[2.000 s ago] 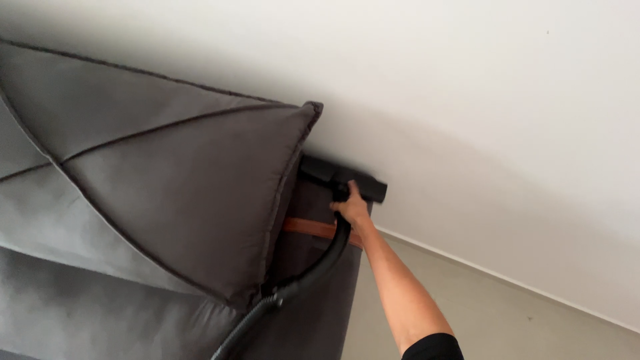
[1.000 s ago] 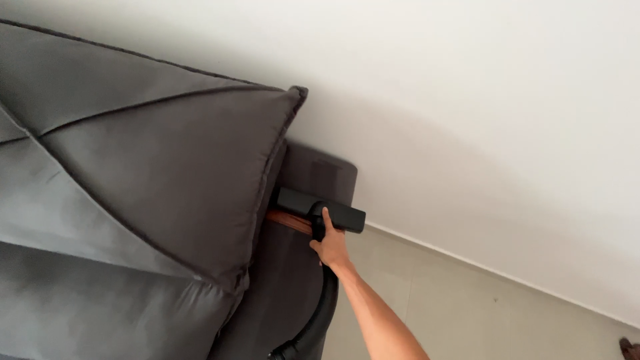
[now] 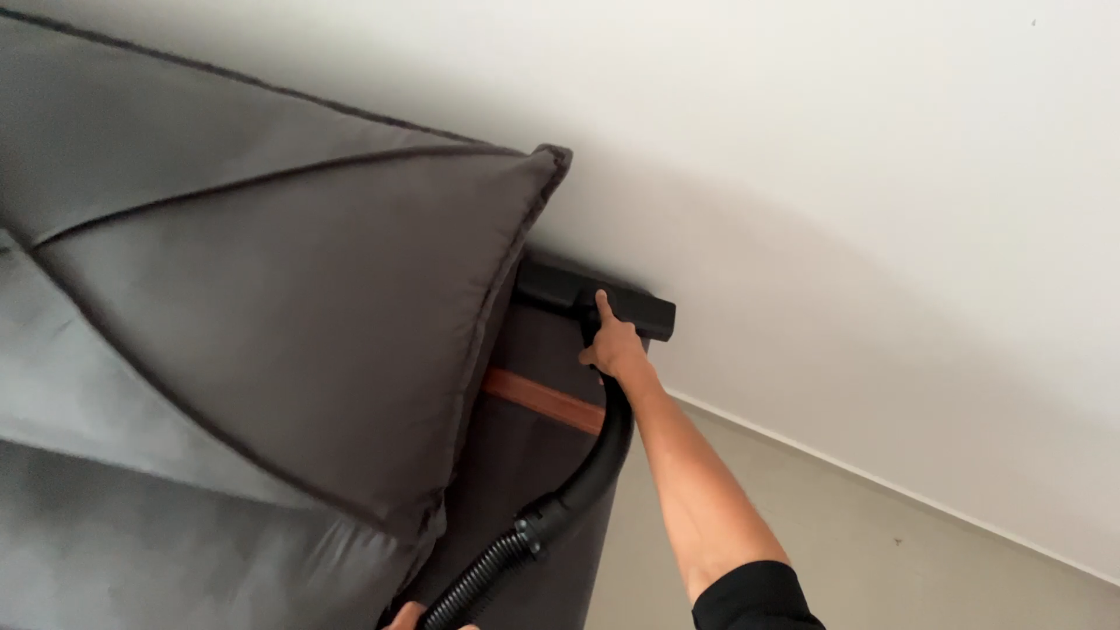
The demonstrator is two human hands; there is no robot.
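My right hand (image 3: pixel 616 344) grips the neck of a black vacuum cleaner floor head (image 3: pixel 595 299), its index finger stretched along the top. The head lies across the back end of the grey sofa armrest (image 3: pixel 525 472), close to the wall and beside the back cushion. From it a curved black tube (image 3: pixel 604 446) runs down to a ribbed vacuum hose (image 3: pixel 477 577). At the bottom edge my left hand (image 3: pixel 407 616) is partly in view, its fingers around the hose. A brown strap (image 3: pixel 544 400) crosses the armrest below the head.
A large grey back cushion (image 3: pixel 289 324) with dark piping fills the left, above a grey seat cushion (image 3: pixel 131 542). The white wall (image 3: pixel 831 175) rises behind the sofa. Pale floor (image 3: pixel 840 516) and a white skirting board (image 3: pixel 875 484) are at the right.
The floor head was over the brown strap a second ago and is now farther back, close to the wall. My left hand has come into view at the bottom.
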